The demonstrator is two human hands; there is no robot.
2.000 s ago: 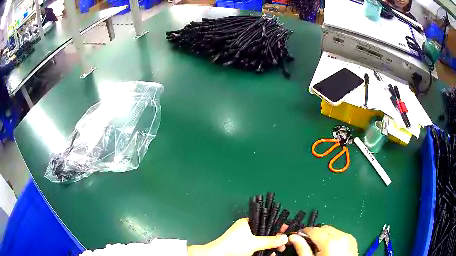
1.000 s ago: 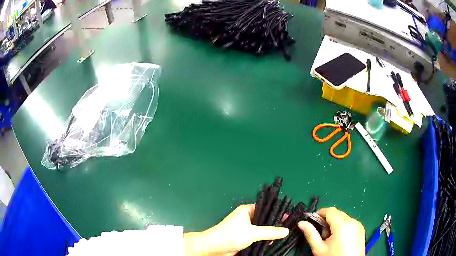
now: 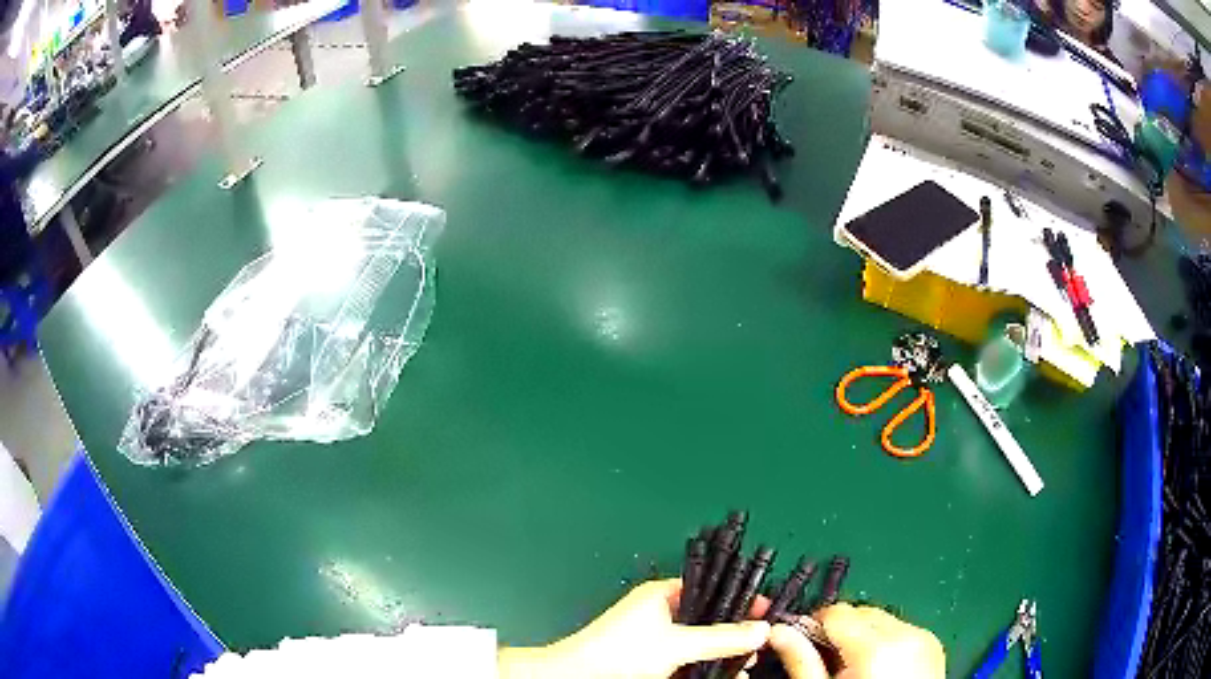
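A bunch of black connector leads (image 3: 724, 573) stands upright at the bottom centre, with the thicker ends upward. My left hand (image 3: 624, 639) is closed around the bunch from the left, its thumb lying across toward the right hand. My right hand (image 3: 870, 645) is at the right side of the bunch. A slim silver strip (image 3: 805, 629) shows at its fingers, with the fingertips close to the leads. The lower parts of the leads and of my right hand are cut off by the bottom edge.
A heap of black leads (image 3: 638, 100) lies at the far side. A clear bag (image 3: 292, 338) is left. Orange scissors (image 3: 908, 411), a white stick (image 3: 996, 430), a smartphone (image 3: 912, 226) and blue-handled cutters (image 3: 1020, 643) are right. A blue bin (image 3: 1129, 517) borders the right. Part of a person shows opposite.
Against one second ago, both hands and the bunch sit lower in the picture and the silver strip shows less. The whole table view has shifted down too.
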